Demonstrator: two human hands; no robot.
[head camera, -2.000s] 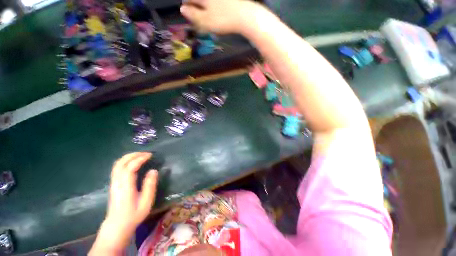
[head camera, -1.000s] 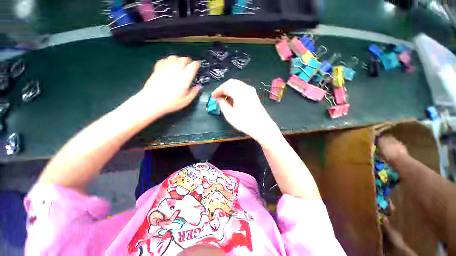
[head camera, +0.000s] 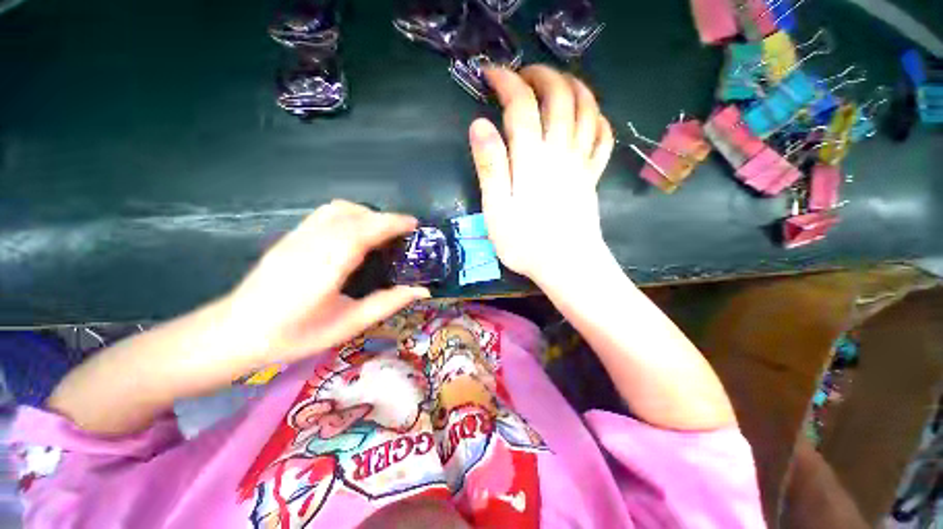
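Note:
My left hand (head camera: 326, 263) is at the bench's front edge, thumb and index finger at opposite edges of a shiny dark plastic unit (head camera: 422, 256). A light blue binder clip (head camera: 476, 250) is at that unit's right side; whether it grips the unit is not clear. My right hand (head camera: 548, 170) is open over the bench, its fingertips at a dark unit (head camera: 484, 60) of the loose group at the top. Another dark unit (head camera: 569, 29) lies right of that group, and two more (head camera: 310, 85) lie to its left.
A loose pile of mixed pink, blue and yellow clips (head camera: 760, 129) lies on the green bench at the right. More blue clips (head camera: 925, 93) are at the far right edge. A brown cardboard box (head camera: 755, 351) stands below the bench edge at right, with clips inside.
The view has shifted closer to the bench, and the tray is out of frame. My left hand has moved from the group to the front unit. My right hand has left the blue clip and reached up to the group.

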